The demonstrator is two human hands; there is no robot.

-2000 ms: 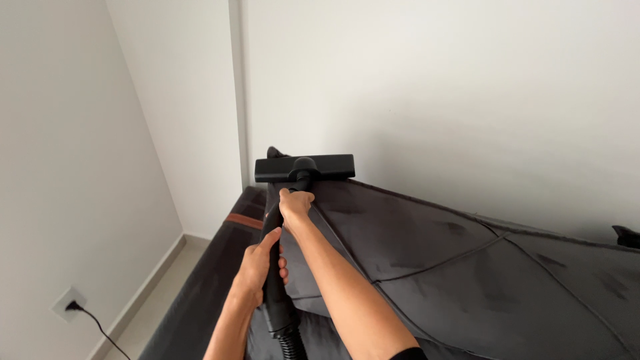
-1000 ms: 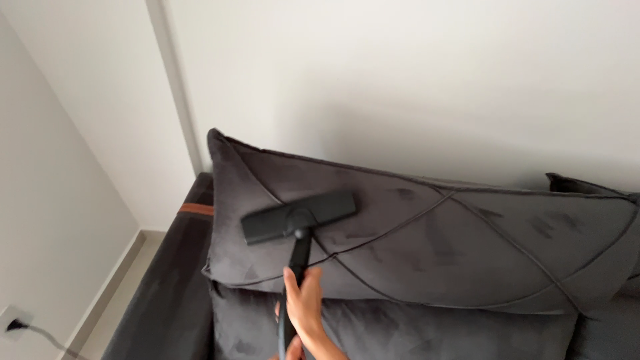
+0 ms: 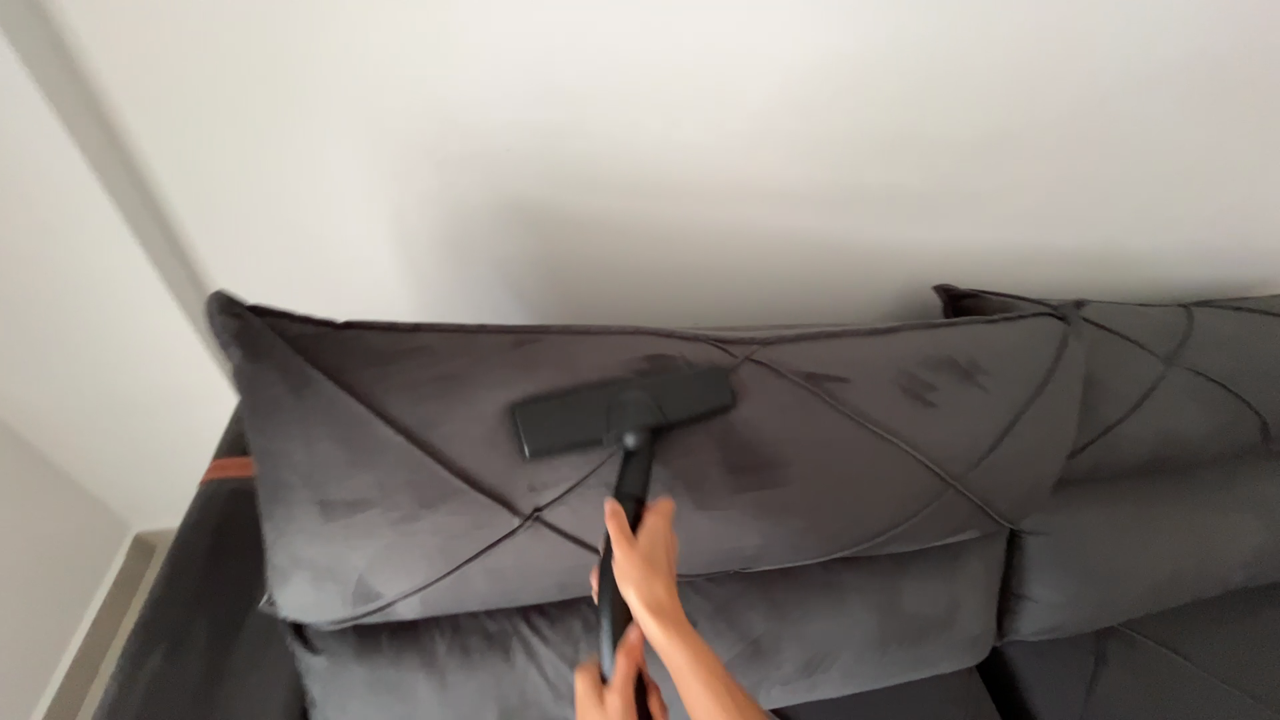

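Note:
A black vacuum cleaner floor head (image 3: 625, 410) lies flat against the front of a dark grey velvet back cushion (image 3: 850, 470) with crossed piping. Its black wand (image 3: 618, 575) runs down toward the bottom edge. My right hand (image 3: 643, 560) is closed around the wand just below the head. Lower down, my left hand (image 3: 620, 685) grips the same wand, partly cut off by the frame's edge. Darker brush marks show in the velvet around the head.
Behind the cushion rises a white wall (image 3: 700, 150). The sofa arm (image 3: 190, 600) with a brown strap (image 3: 229, 468) is at left, beside the baseboard (image 3: 110, 610). A second patterned cushion (image 3: 1180, 390) stands at right, above the seat-back padding (image 3: 850, 620).
The vacuum head has gone from the cushion's top left corner down and then right across its front, both hands on the wand. The view has swung to the right.

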